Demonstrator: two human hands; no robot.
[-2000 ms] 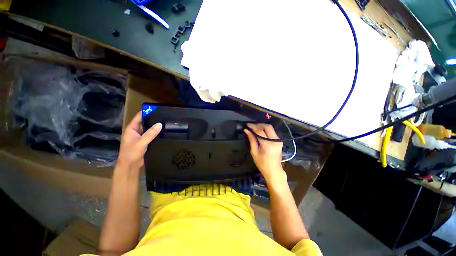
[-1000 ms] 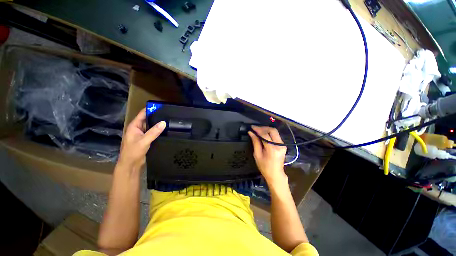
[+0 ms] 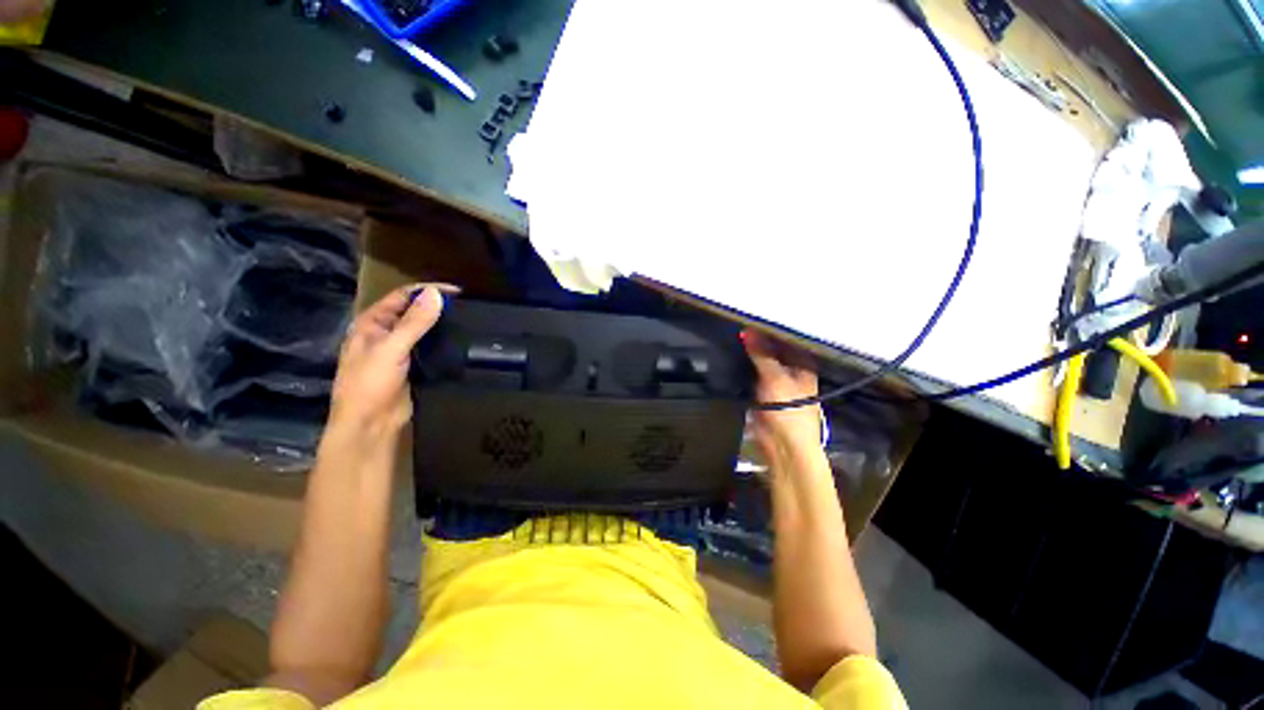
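Observation:
The black cooling stand (image 3: pixel 582 395) is held over my lap, its two round fan grilles and two dock recesses facing up and its comb-like teeth towards my yellow shirt. My left hand (image 3: pixel 381 347) grips its upper left corner, the thumb over the corner. My right hand (image 3: pixel 787 402) is at its right edge, fingers partly hidden behind it. The black test lead (image 3: pixel 908 354) runs to the right hand; its plug cannot be made out. A small red light (image 3: pixel 744 336) glows at the upper right corner.
A white sheet (image 3: pixel 804 167) covers the bench ahead. A blue parts bin (image 3: pixel 409 17) and small black pieces lie upper left. A carton (image 3: pixel 180 479) with bagged black units stands left. A grey screwdriver (image 3: pixel 1220 257) and yellow cable pieces are at right.
My right hand has moved from the right dock to the stand's right edge, and the lead's end has left the dock. My left thumb has moved up to the corner; the blue glow there no longer shows clearly.

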